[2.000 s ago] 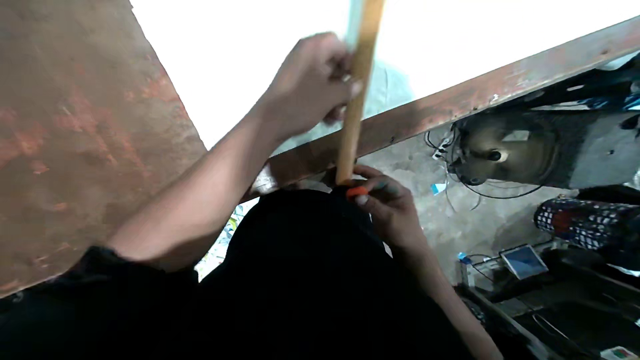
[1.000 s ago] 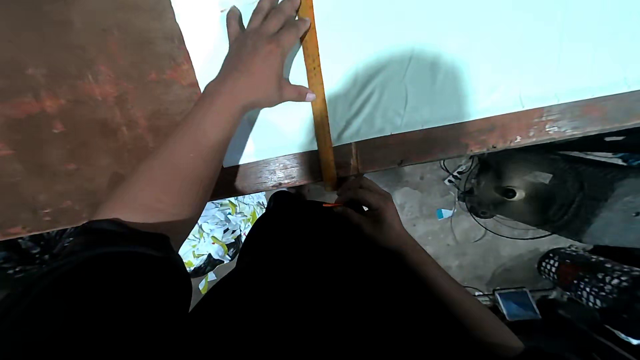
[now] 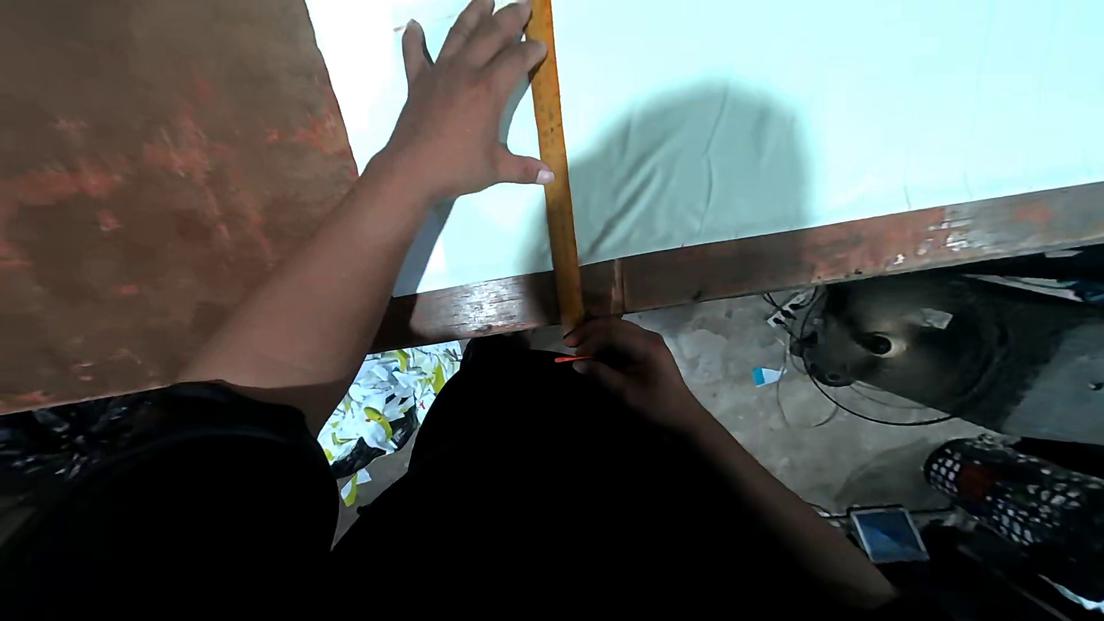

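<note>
A yellow wooden ruler lies across pale fabric, its near end reaching over the table's front edge. My left hand is spread flat on the cloth, with its fingertips and thumb pressing on the ruler's left side. At the ruler's near end, my right hand has its fingers closed around a thin orange-red item, which could be a pen or marker; most of it is hidden. A fingertip of that hand touches or nearly touches the ruler's end.
A worn brown sheet covers the left side. The scuffed table edge runs across the front. Below are a pile of white and yellow-green scraps, a dark round machine part with cables, a tablet-like screen and a patterned cloth bundle.
My left hand was curled at the ruler two seconds ago and is now spread on the cloth. The ruler, tilted and apparently raised before, now lies along the fabric.
</note>
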